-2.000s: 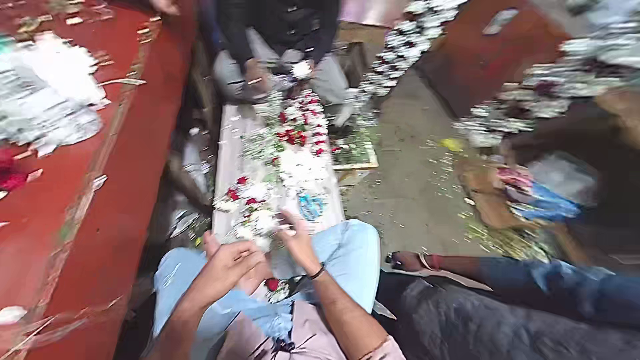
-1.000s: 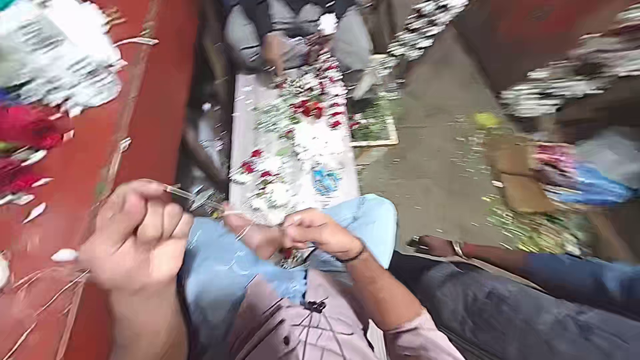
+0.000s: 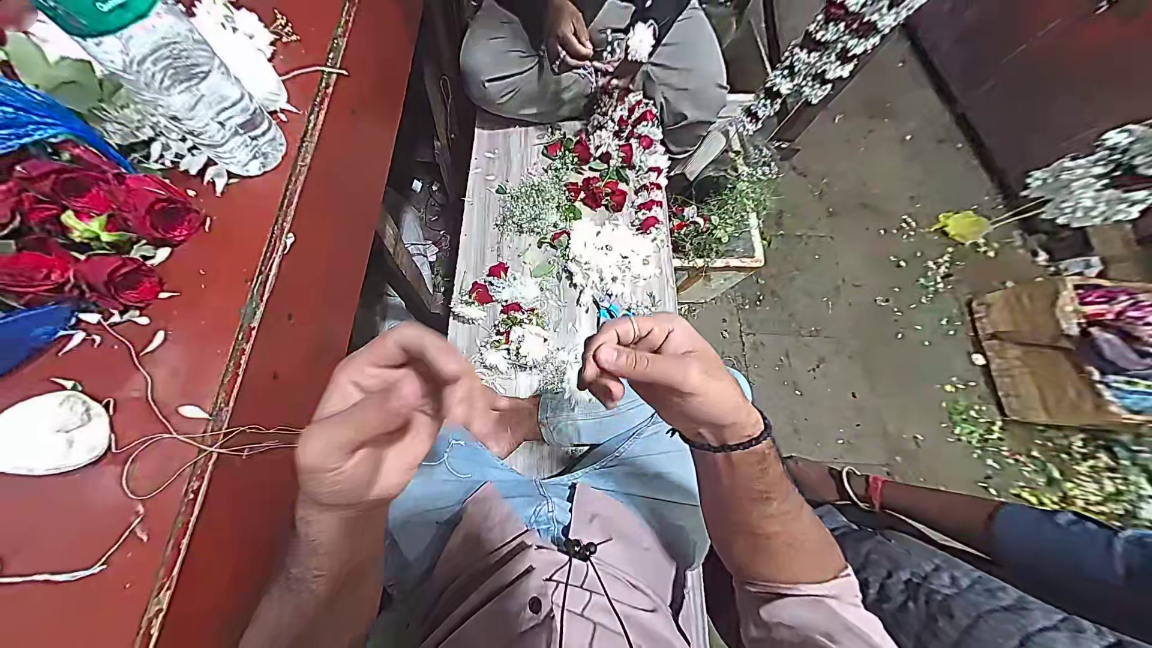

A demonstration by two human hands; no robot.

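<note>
My left hand (image 3: 382,414) is raised above my left thigh, fingers curled and slightly blurred; whether it holds thread cannot be told. Strands of thread (image 3: 180,438) run over the red table edge toward its wrist. My right hand (image 3: 661,369) is raised over my lap, thumb against the curled fingers; any thread between them is too fine to see. Beyond the hands, a bench (image 3: 490,171) bears loose white blossoms (image 3: 612,256), red roses (image 3: 598,193), baby's breath (image 3: 531,202) and a red-and-white garland (image 3: 646,162). A small blue item (image 3: 608,312) lies partly behind my right hand.
The red table (image 3: 324,225) on the left bears red roses, a wrapped bundle (image 3: 193,90) and a white thread ball (image 3: 56,432). A person in grey trousers (image 3: 522,72) sits across. Another person's arm (image 3: 936,513) is at right. A crate (image 3: 720,270) stands beside the bench.
My left hand has moved right from over the red table to over my lap, and its stretched thread no longer shows. My right hand is raised higher, before the flowers.
</note>
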